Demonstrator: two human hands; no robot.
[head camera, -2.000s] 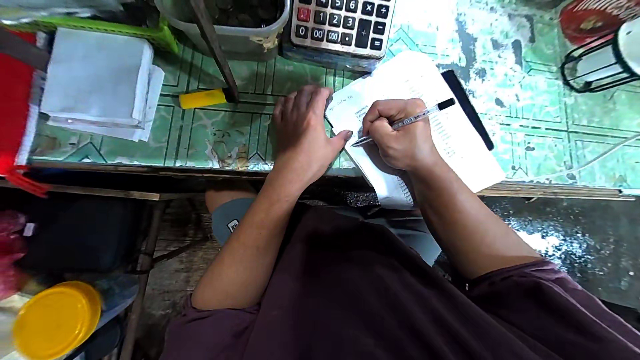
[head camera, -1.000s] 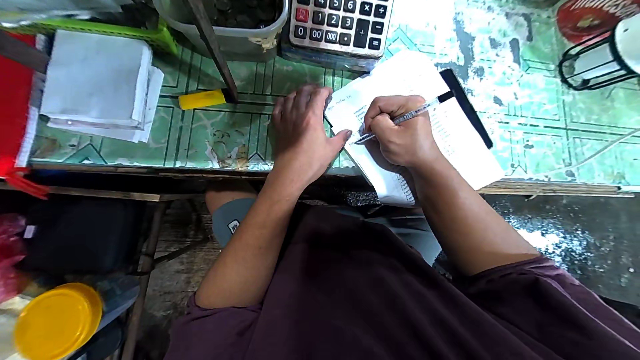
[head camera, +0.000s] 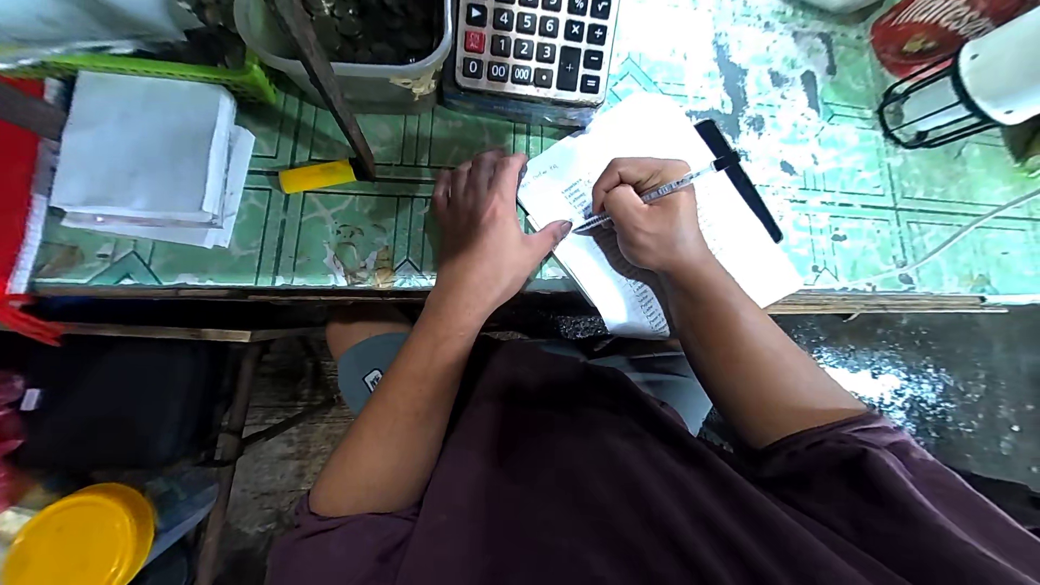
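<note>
My right hand (head camera: 654, 213) is closed around a pen (head camera: 668, 188), its tip touching the left page of an open notebook (head camera: 735, 236) that bears handwritten lines. My left hand (head camera: 487, 223) lies palm down on the green table, its thumb at the notebook's left edge, holding nothing. A black strip-like object (head camera: 741, 183) lies along the notebook's upper right side. Above the notebook sits a calculator (head camera: 532, 49) with white-marked keys. The notebook's lower end reaches past the table's front edge, and part of the writing is hidden by my right hand.
The green patterned table (head camera: 313, 244) bears a stack of white paper (head camera: 142, 150), a yellow object (head camera: 317, 175) and a plastic tub (head camera: 357, 77) of coins. A dark bar (head camera: 325, 81) slants before the tub. A white caged lamp (head camera: 975, 89) lies right; a yellow lid (head camera: 81, 540) is lower left.
My right hand and the pen have shifted slightly over the page. My left hand stays in about the same place.
</note>
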